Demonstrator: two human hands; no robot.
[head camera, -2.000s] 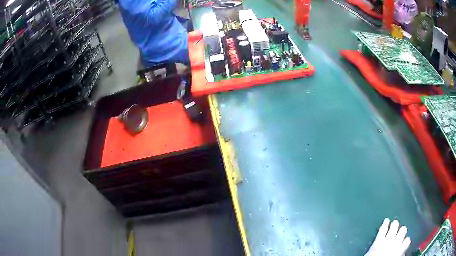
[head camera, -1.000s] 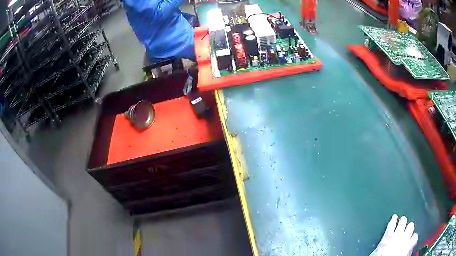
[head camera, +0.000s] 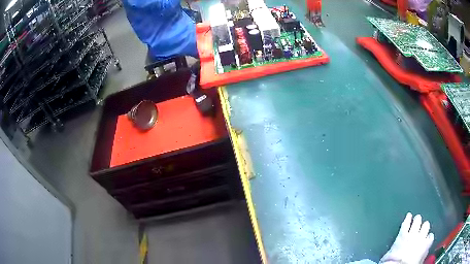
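My left hand (head camera: 410, 240), in a white glove, lies at the bottom right with fingers slightly spread, on or just above the green bench top (head camera: 330, 154). It holds nothing visible. Its wrist is cut off by the lower edge, where a bit of pale blue sleeve shows. My right hand is not in view. At the bench's far end, a power board (head camera: 265, 44) with tall black, white and red parts lies on a red tray (head camera: 247, 77).
Several green circuit boards (head camera: 420, 44) on red trays (head camera: 386, 67) line the right side. Left of the yellow bench edge (head camera: 245, 180) stands a dark crate (head camera: 165, 180) with a red top and brown round object (head camera: 144, 114). Beyond are a person in blue (head camera: 162, 28) and dark racks (head camera: 62, 62).
The view has shifted slightly, so the power board and side boards sit a little higher in the picture. My left hand has stayed near the same bench spot with its fingers apart.
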